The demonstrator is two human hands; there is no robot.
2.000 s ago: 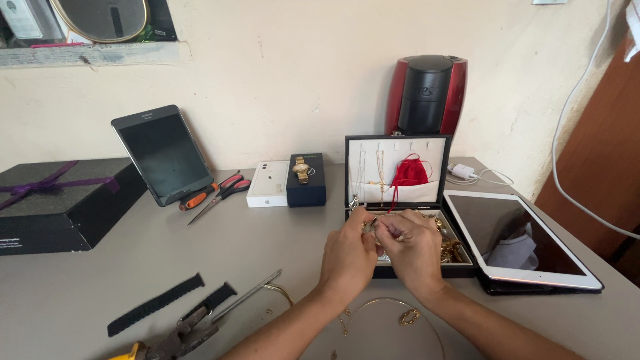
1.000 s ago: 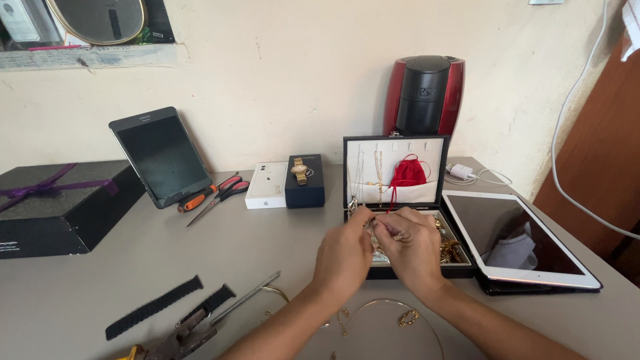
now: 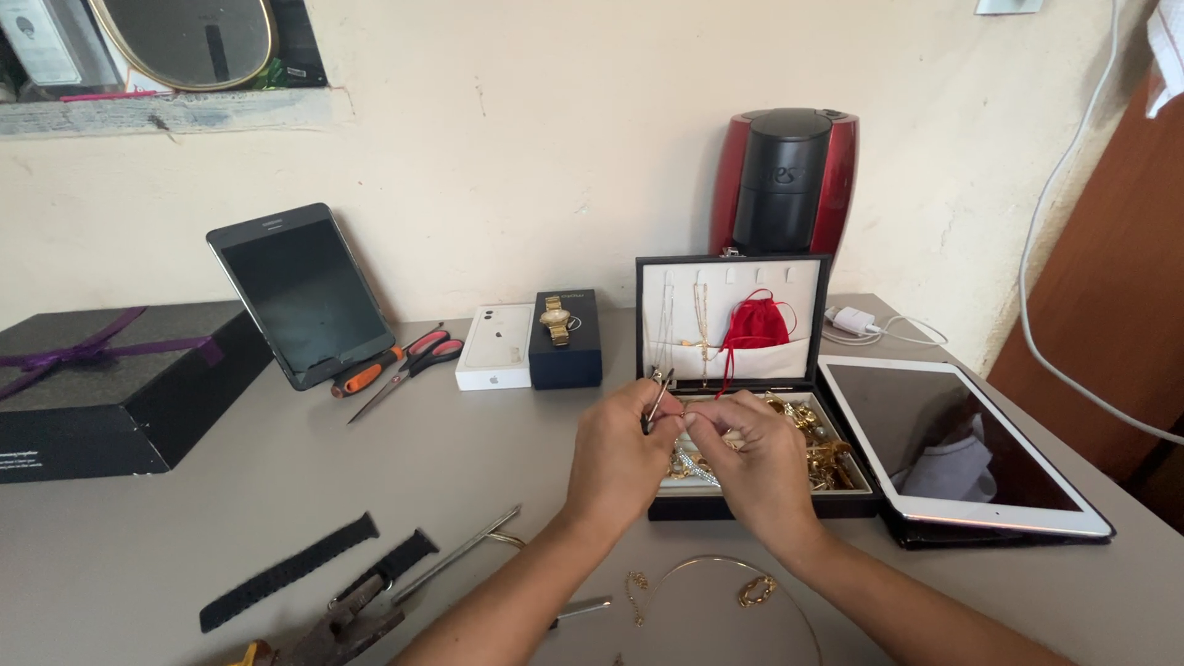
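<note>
Over the front of an open black jewelry box [image 3: 857, 507], both hands meet at the fingertips. My left hand [image 3: 622, 453] grips a small, thin, dark and metallic piece that sticks up between thumb and fingers; its exact kind cannot be told. My right hand [image 3: 760, 458] pinches something tiny against the left fingertips, mostly hidden by the fingers. Behind them the box holds a tangle of gold-colored jewelry [image 3: 828, 462]. Inside its lid hang fine necklaces [image 3: 701, 324] and a red drawstring pouch [image 3: 758, 324]. A thin gold-colored choker [image 3: 703, 559] and a small chain [image 3: 636, 597] lie before the box.
A white tablet [image 3: 962, 444] lies right of the box, with a charger [image 3: 853, 321] behind. Scissors [image 3: 407, 365], a dark tablet [image 3: 301, 296], a gold-colored watch [image 3: 555, 322] on a blue box and a black gift box [image 3: 185, 416] stand left. Pliers [image 3: 342, 629] and black watch straps [image 3: 291, 573] lie front left.
The thin piece in my left hand now shows more clearly, pointing up. Both hands remain together over the jewelry box, with only small finger movements.
</note>
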